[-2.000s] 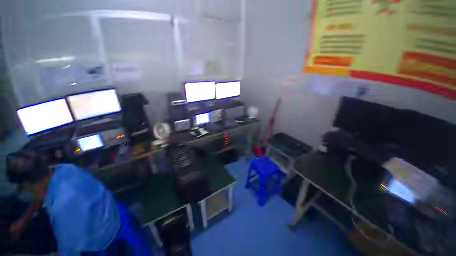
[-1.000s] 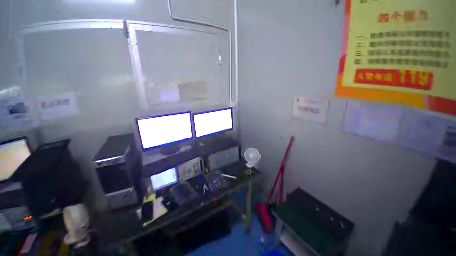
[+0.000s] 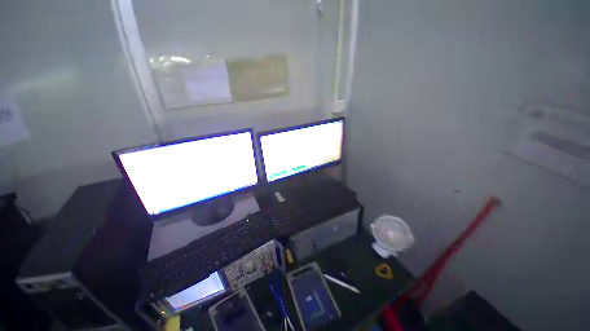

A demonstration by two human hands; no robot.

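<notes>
No hand is in the picture. Nearest in front, at the lower edge, two grey-framed plates lie side by side on the dark bench: the left plate (image 3: 237, 315) is cut off by the edge, the right plate (image 3: 313, 298) shows more fully. Blue cables (image 3: 279, 294) run between them. Behind stands the tester (image 3: 253, 264), with a lit screen at left and knobs at right. A white pen-like stick (image 3: 341, 283) lies right of the right plate. Whether a phone lies on either plate I cannot tell.
Two bright monitors (image 3: 191, 172) and long black keyboards (image 3: 206, 248) stand above the instruments. A scuffed grey case (image 3: 325, 234) is right of the tester. A PC tower (image 3: 74, 294) is at left. A white fan (image 3: 392, 235), yellow heart-shaped loop (image 3: 383, 271) and red pole (image 3: 455, 249) are at right.
The view has moved up to the corner bench, so monitors, tester and plates appear larger. The seated person and blue stool, seen two seconds ago, are out of view.
</notes>
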